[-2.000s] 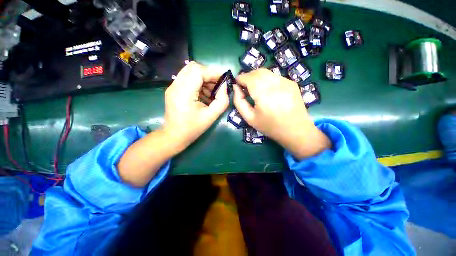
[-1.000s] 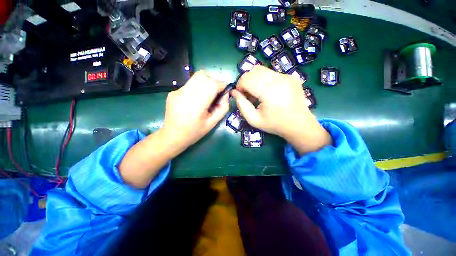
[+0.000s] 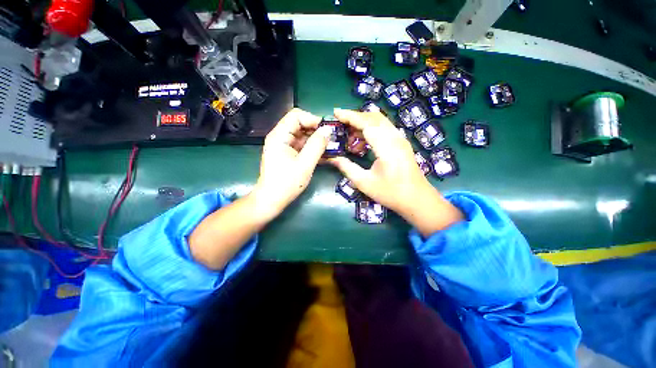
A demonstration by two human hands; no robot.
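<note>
A small black squarish module (image 3: 334, 141) with silver-white patches is held between my two hands above the green bench, its patched face turned up. My left hand (image 3: 288, 159) grips its left side with thumb and fingers, the thumb on its face. My right hand (image 3: 388, 159) holds its right and lower edge with fingertips; part of that edge is hidden. Several similar black modules (image 3: 413, 113) lie loose on the bench beyond and right of my right hand. Two more, one of them this module (image 3: 371, 211), lie just below my hands.
A black test fixture (image 3: 237, 133) with red digits and a clear clamp (image 3: 223, 68) stands at left. A red handle (image 3: 70, 17), grey vented box (image 3: 25, 108) and red and black wires (image 3: 124, 190) are beside it. A solder spool (image 3: 601, 118) stands right. Orange-brown pieces (image 3: 436, 60) lie behind.
The held module was edge-on and now shows its patched face. My fingers have opened around it. The view has shifted, showing more of the bench's far side. The red digits differ.
</note>
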